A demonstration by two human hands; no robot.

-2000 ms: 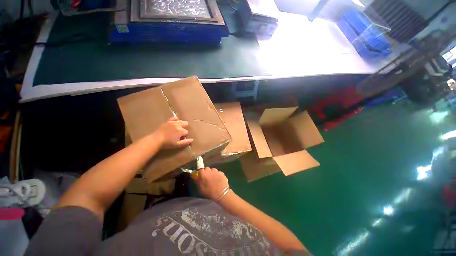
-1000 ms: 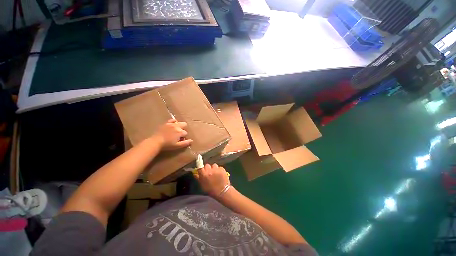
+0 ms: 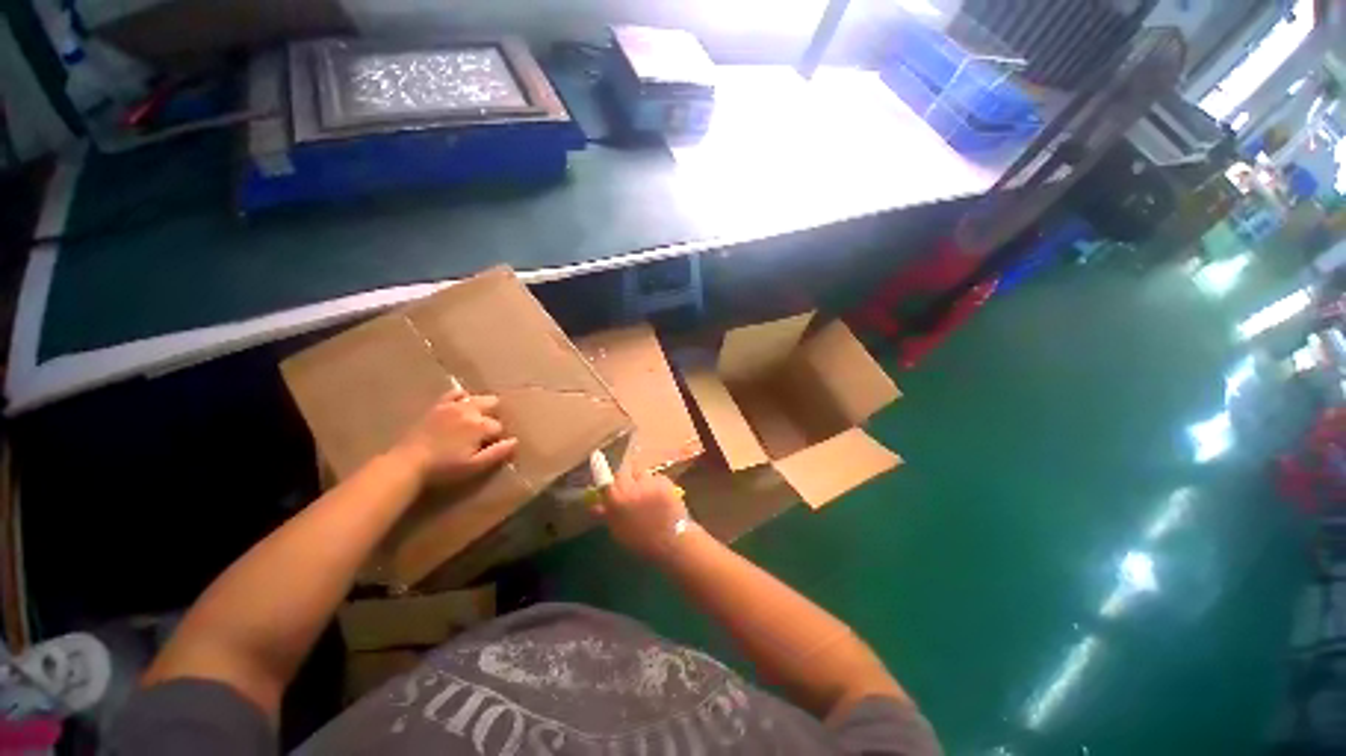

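Observation:
A brown cardboard carton [image 3: 517, 347] stands in front of me, with a taped seam across its top and its flaps closed. My left hand [image 3: 461, 434] rests on top of it at the seam, fingers slightly curled, holding nothing that I can see. My right hand [image 3: 644, 507] is at the carton's near right edge, closed around a slim yellow utility knife [image 3: 678, 495]; only small yellow parts show between the fingers. A pale covering [image 3: 601, 470] is on a right fingertip. The blade is not visible.
An open empty carton [image 3: 799, 406] stands to the right on the green floor, with another carton [image 3: 642, 396] between. Behind is a bench [image 3: 177, 281] bearing blue trays [image 3: 406, 170] under a framed panel, a white box [image 3: 661, 74] and blue bins [image 3: 967, 104]. A fan stands at right.
The view has turned, so the carton and bench sit further left and lower. My right hand has moved slightly up along the carton's edge. My left hand stays on the seam.

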